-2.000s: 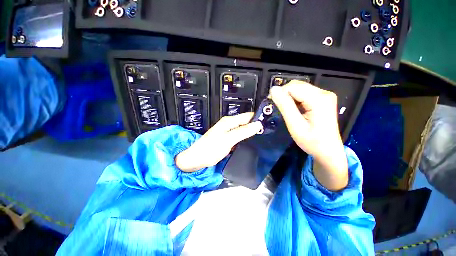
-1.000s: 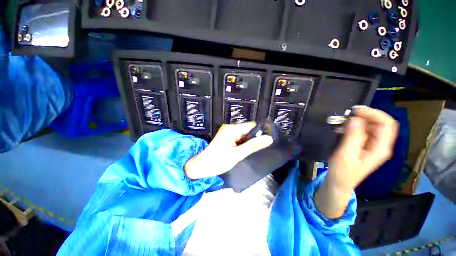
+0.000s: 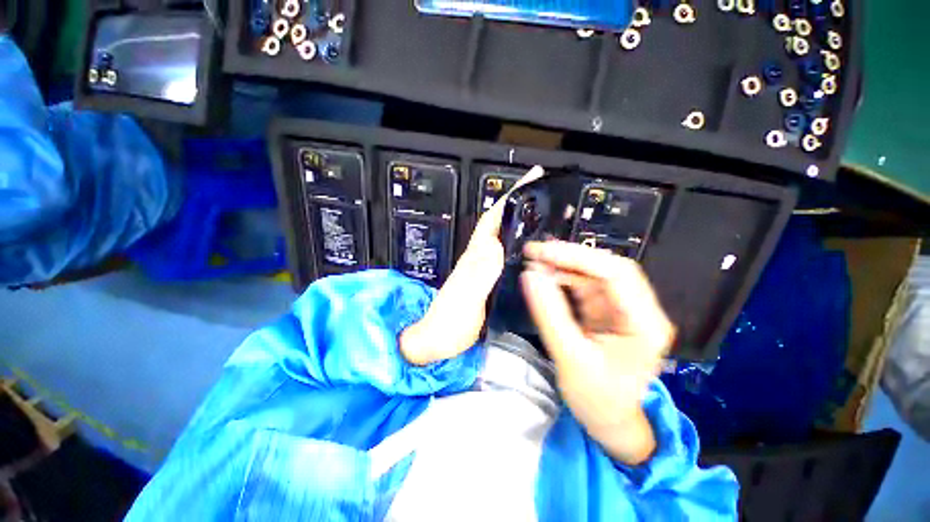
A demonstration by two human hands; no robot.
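My left hand holds a dark glossy back cover by its left side, above the phone tray. The cover has a camera area near its top and stands between the third and fourth phone bodies in view. My right hand is blurred, its thumb and fingertips close together at the cover's lower right. Whether it pinches anything is too blurred to tell. Open phone bodies with white-printed batteries lie in the tray slots; the third is partly hidden by my left hand and the cover.
A parts tray with scattered camera rings and a shiny blue panel lies above. A small tray is at upper left. A cardboard box with blue film stands at right. Another person's blue sleeve is at left.
My right hand has come back from the right to the cover. My left hand has turned the cover more upright. The view has shifted, and a blue panel shows at the top.
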